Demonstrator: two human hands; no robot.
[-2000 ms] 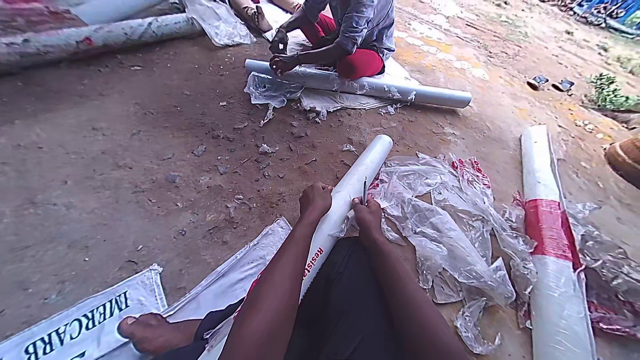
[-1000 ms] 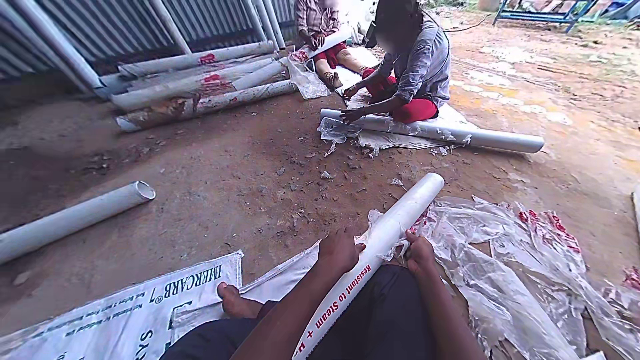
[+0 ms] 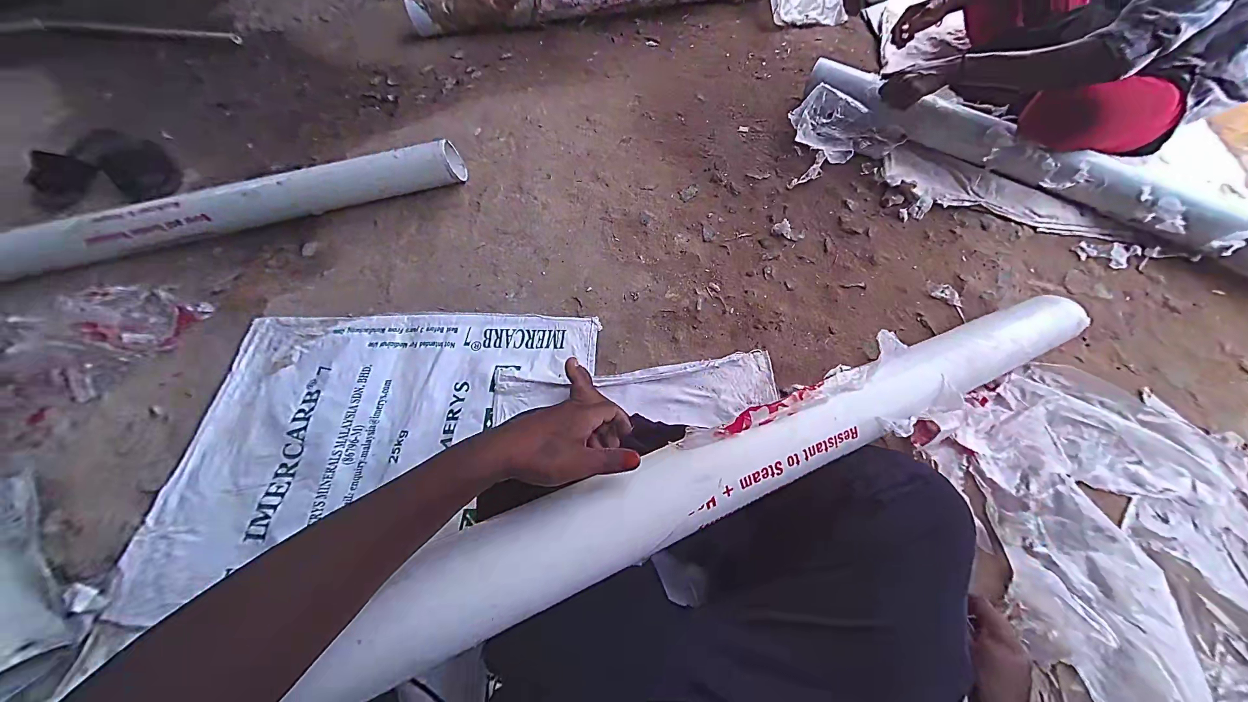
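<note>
A white plastic pipe (image 3: 624, 517) lies slantwise across my lap, with red lettering on its side and torn clear film (image 3: 799, 400) with red print along its upper edge. My left hand (image 3: 575, 439) is at the far side of the pipe's middle. Its thumb rests against the pipe, one finger points away and the others are curled; no grip on anything shows. My right hand is out of view. Crumpled clear plastic film (image 3: 1082, 487) spreads on the ground to the right, partly under the pipe's far end.
A printed white woven sack (image 3: 390, 390) lies on the ground beyond my left arm. Another pipe (image 3: 292, 195) is at the left. A co-worker's hands (image 3: 916, 83) are at a film-wrapped pipe (image 3: 975, 136) at the upper right. A further pipe (image 3: 507, 12) crosses the top edge.
My right hand was at the pipe in both earlier frames and is now out of view. My left thumb and one finger are now extended. The view has tilted down and turned left.
</note>
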